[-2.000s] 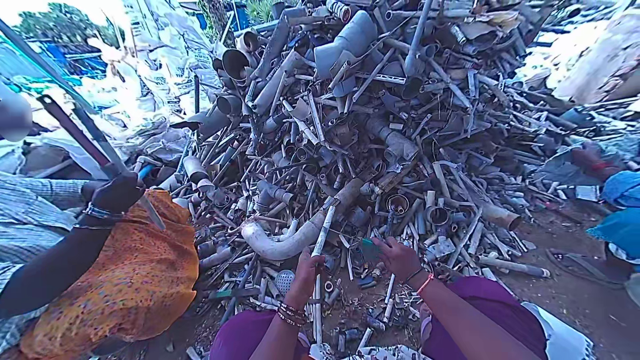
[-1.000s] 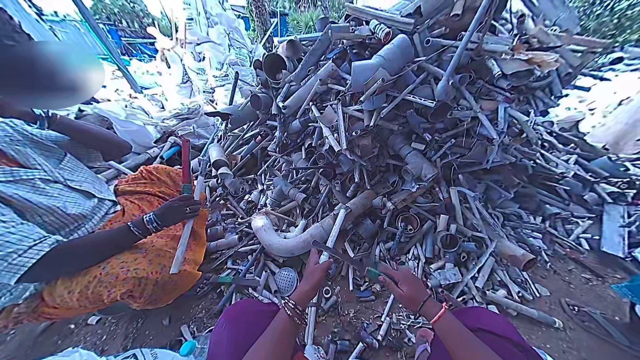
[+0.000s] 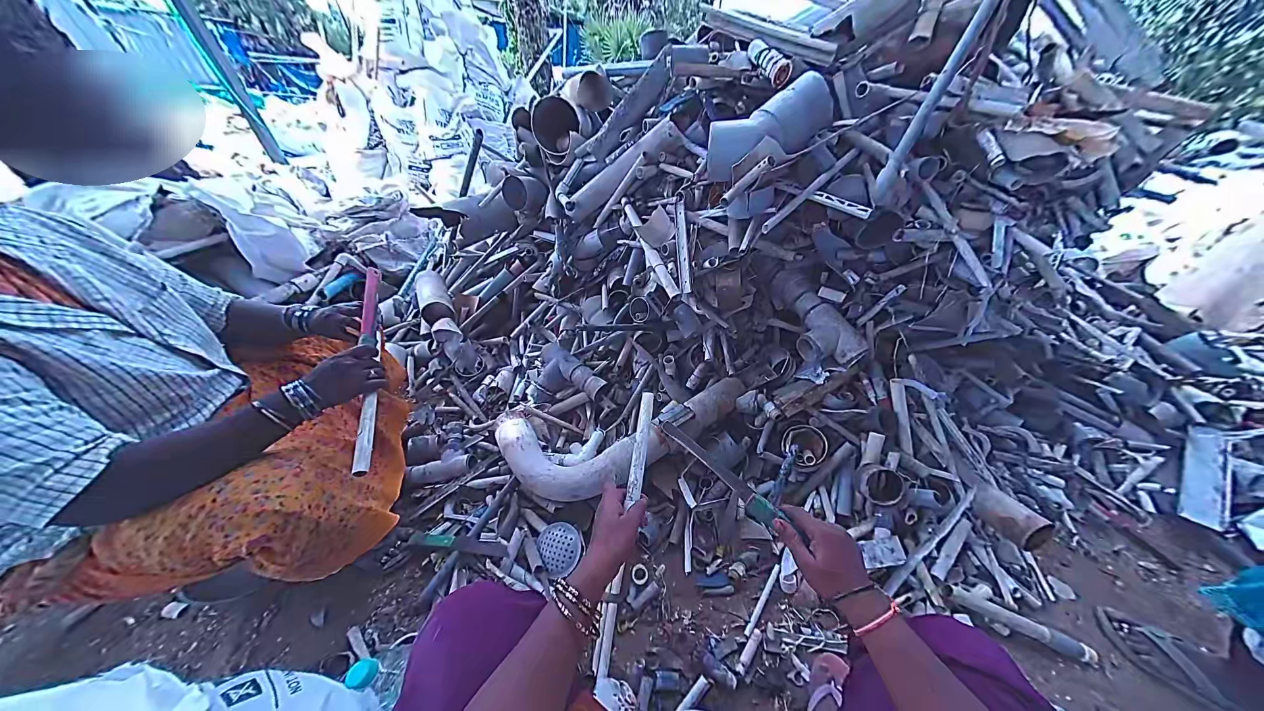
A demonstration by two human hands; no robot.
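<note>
My left hand (image 3: 614, 533) is closed around a long pale plastic pipe (image 3: 642, 439), held upright between my knees, its lower end near the ground. In my right hand (image 3: 820, 553) is a knife-like tool with a green handle (image 3: 765, 512) and a long dark blade (image 3: 706, 460). The blade points up and left, and its tip lies close to the upper part of the pipe; whether they touch I cannot tell. Behind the pipe lies a thick curved white pipe (image 3: 563, 478). A round perforated disc (image 3: 560, 549) rests left of my left wrist.
A large heap of scrap pipes and fittings (image 3: 691, 296) rises in front. At the left a seated co-worker holds a flat pale strip (image 3: 365, 434) and a red piece (image 3: 370, 296). White sacks (image 3: 276, 691) and a bottle with a teal cap (image 3: 361, 674) are at the lower left.
The tool in my right hand now shows its long blade angled toward the pipe. My left hand still holds the pipe. The co-worker's second hand has come down to the pieces. The view has shifted.
</note>
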